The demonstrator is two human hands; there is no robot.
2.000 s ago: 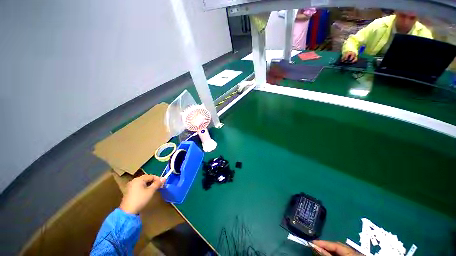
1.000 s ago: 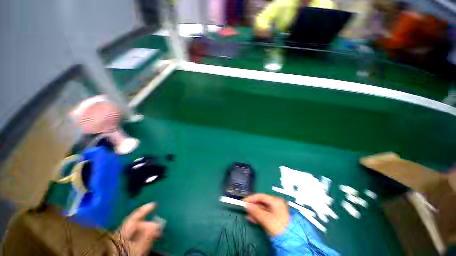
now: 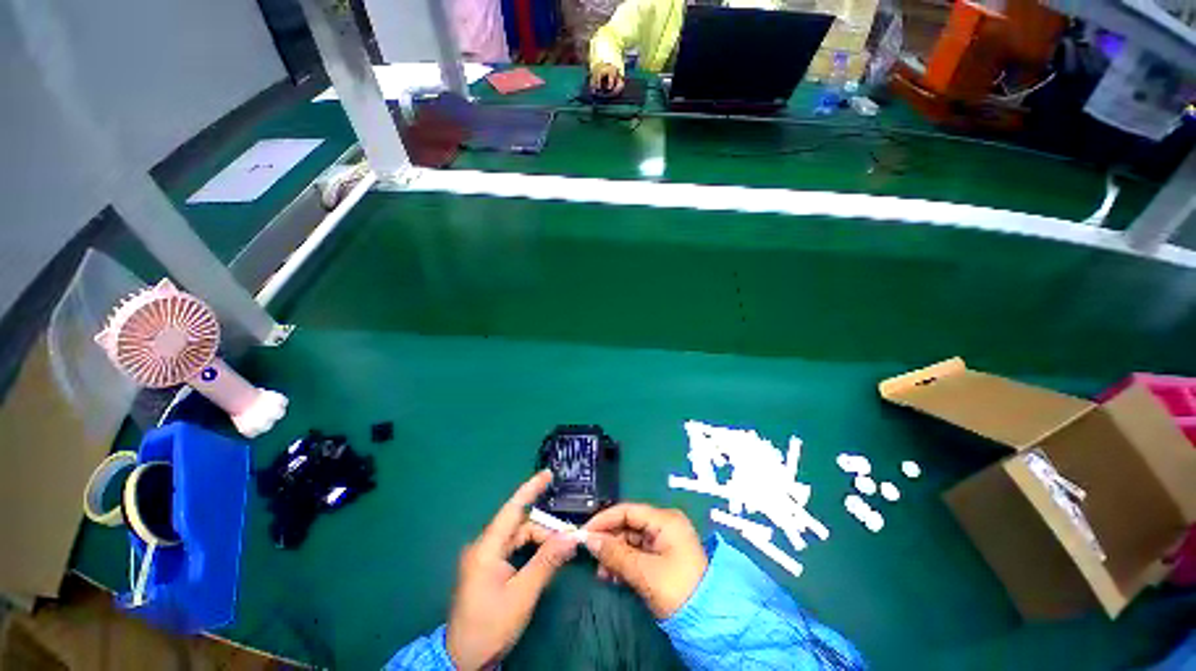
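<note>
My left hand (image 3: 505, 577) and my right hand (image 3: 647, 557) meet low in the middle of the view. Both pinch a short white strip (image 3: 556, 524) between their fingertips. The strip lies across the near edge of a black device housing (image 3: 577, 469), which rests on the bench with its printed face up. I cannot tell whether strip and housing touch. Tape on the strip is too small to make out. A loose heap of white strips (image 3: 754, 482) lies to the right of the housing.
A blue tape dispenser (image 3: 210, 524) stands at the left, a pink fan (image 3: 164, 337) behind it. Small black parts (image 3: 312, 485) lie beside it. Round white pads (image 3: 866, 511) and an open cardboard box (image 3: 1036, 524) are at the right. A person in yellow (image 3: 639, 37) sits opposite, by a laptop (image 3: 745, 59).
The view has swung right. My left hand has left the tape dispenser and come to the white strip. My right hand still holds the strip, now in front of me.
</note>
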